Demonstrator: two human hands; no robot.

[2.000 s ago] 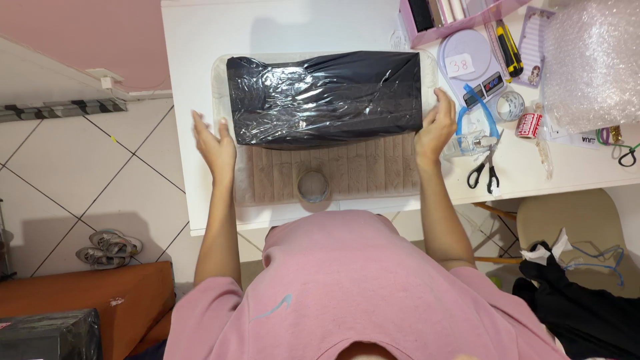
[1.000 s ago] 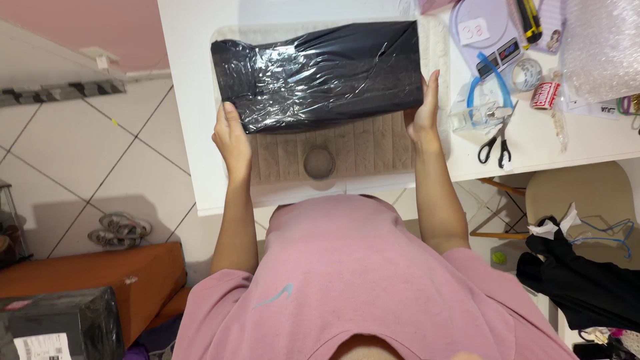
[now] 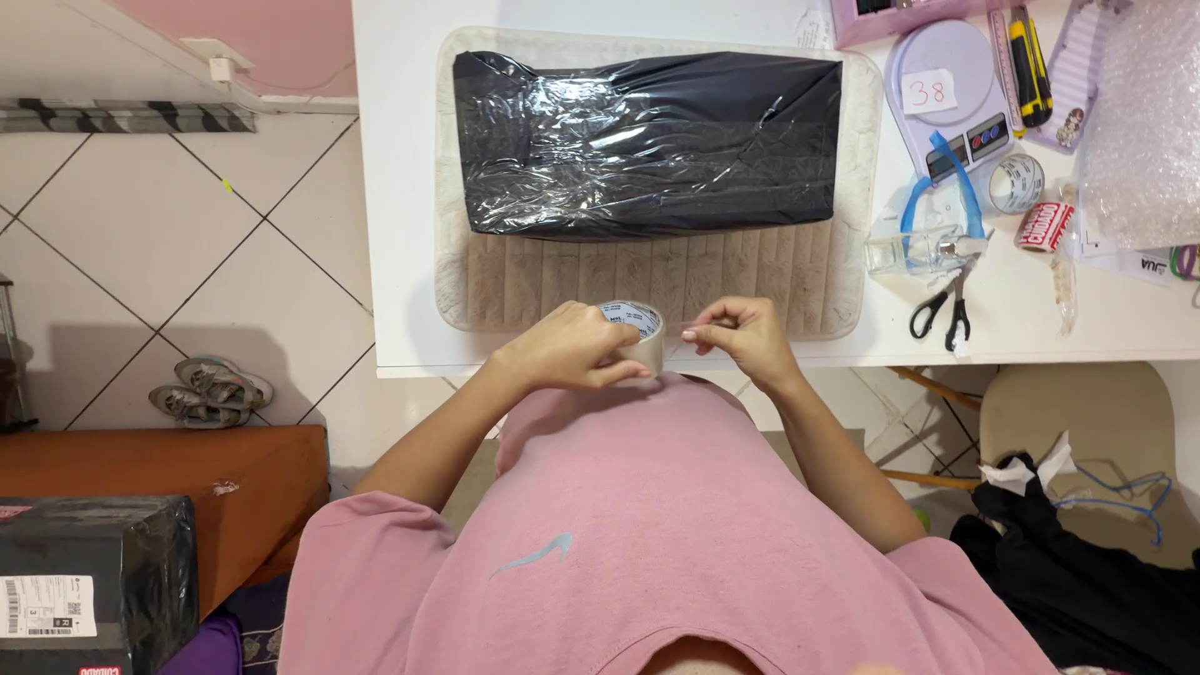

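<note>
My left hand [image 3: 583, 347] holds a roll of clear packing tape [image 3: 649, 349] near the table's front edge, its thumb and fingers around the roll. Just to the right of the roll is my right hand [image 3: 739, 336], thumb and forefinger pinched together; a strip of tape between them is too faint to make out. Beyond both hands a box-shaped parcel wrapped in shiny black plastic [image 3: 647, 145] lies on a beige plush mat [image 3: 656, 281]. Neither hand touches the parcel.
At the right of the white table [image 3: 403, 234] are a lilac kitchen scale [image 3: 947, 80], a yellow utility knife [image 3: 1031, 80], a tape dispenser [image 3: 923, 251], black-handled scissors [image 3: 943, 309], more tape rolls and bubble wrap [image 3: 1144, 131]. Another wrapped box [image 3: 141, 562] stands at the lower left.
Both hands have left the sides of the black parcel and come together near the table's front edge. The tape roll, earlier standing on the mat, is now in my left hand.
</note>
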